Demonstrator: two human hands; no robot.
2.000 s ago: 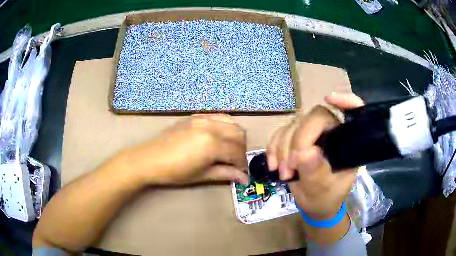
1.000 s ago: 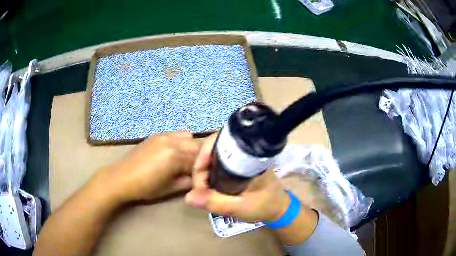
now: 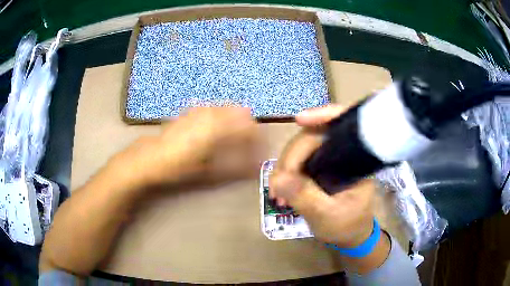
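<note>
My right hand [image 3: 327, 195], with a blue wristband, grips the black electric screwdriver [image 3: 349, 146], which is tilted with its cable end up and to the right. The driver's tip is hidden behind my fingers, over the white socket housing [image 3: 288, 230]. The housing lies open side up on the cardboard mat [image 3: 223, 246], and part of a green circuit board [image 3: 275, 208] shows in it. My left hand [image 3: 215, 142] is blurred, left of the housing and at the front edge of the screw tray [image 3: 229, 70]; its fingertips are unclear.
White units [image 3: 21, 209] with bagged cords [image 3: 28, 111] stand at the left. A clear bag [image 3: 411, 206] lies right of the housing. More bagged cords [image 3: 493, 134] lie at the far right. The screwdriver cable [image 3: 475, 98] runs off right. A green conveyor [image 3: 380, 12] lies beyond the pale edging.
The view has shifted, so the tray and housing sit differently in it. The screwdriver has gone from nearly upright to tilted right. My left hand has moved apart from my right hand.
</note>
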